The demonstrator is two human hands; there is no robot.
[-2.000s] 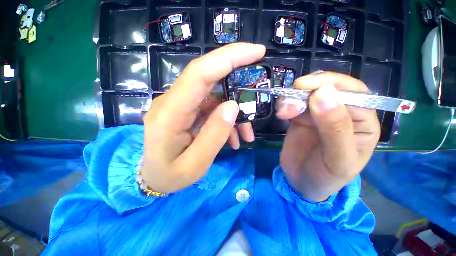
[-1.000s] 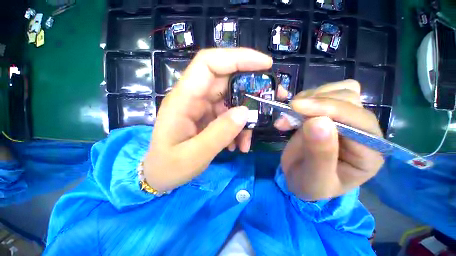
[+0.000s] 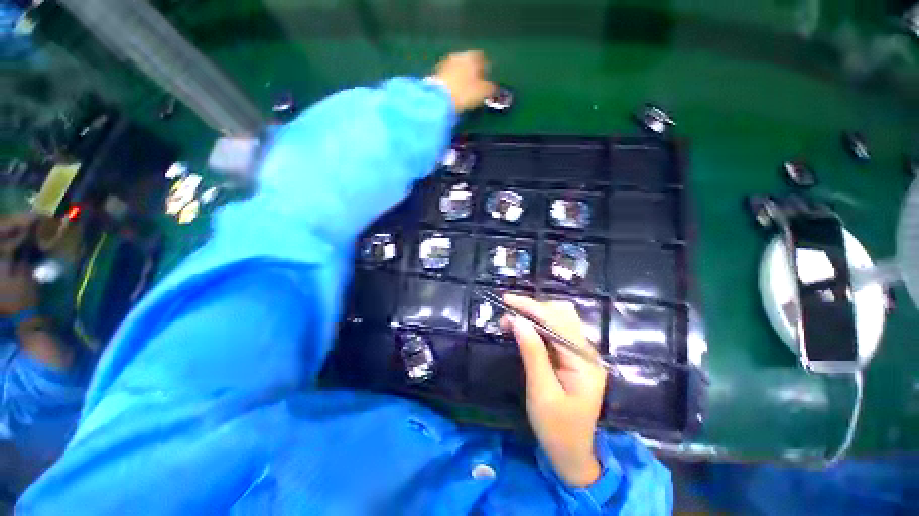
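My left hand [image 3: 465,81] is stretched far forward over the green mat, beyond the tray's back edge. A small dark unit [image 3: 499,99] lies at its fingertips; whether the fingers touch it cannot be told. My right hand [image 3: 564,388] holds the slim silver tweezers [image 3: 560,341] over the front of the tray, tip pointing left and forward. Under the tweezers' tip a unit [image 3: 491,316] sits in a pocket, partly hidden by the fingers. Another open unit [image 3: 416,357] sits tilted in a front pocket. The black tray [image 3: 645,267] holds several more units in its middle and back pockets.
A smartphone [image 3: 824,292] stands on a white round base [image 3: 781,285] at right, with a white cord. Loose units [image 3: 655,119] lie on the green mat [image 3: 564,60]. Yellow and white pieces [image 3: 184,195] lie left. A grey post crosses upper left. Another person's hand [image 3: 20,257] shows far left.
The view has shifted and shows more bench. My left hand has let go of the unit it held and reached far forward. My right hand still holds the tweezers, now low over the tray.
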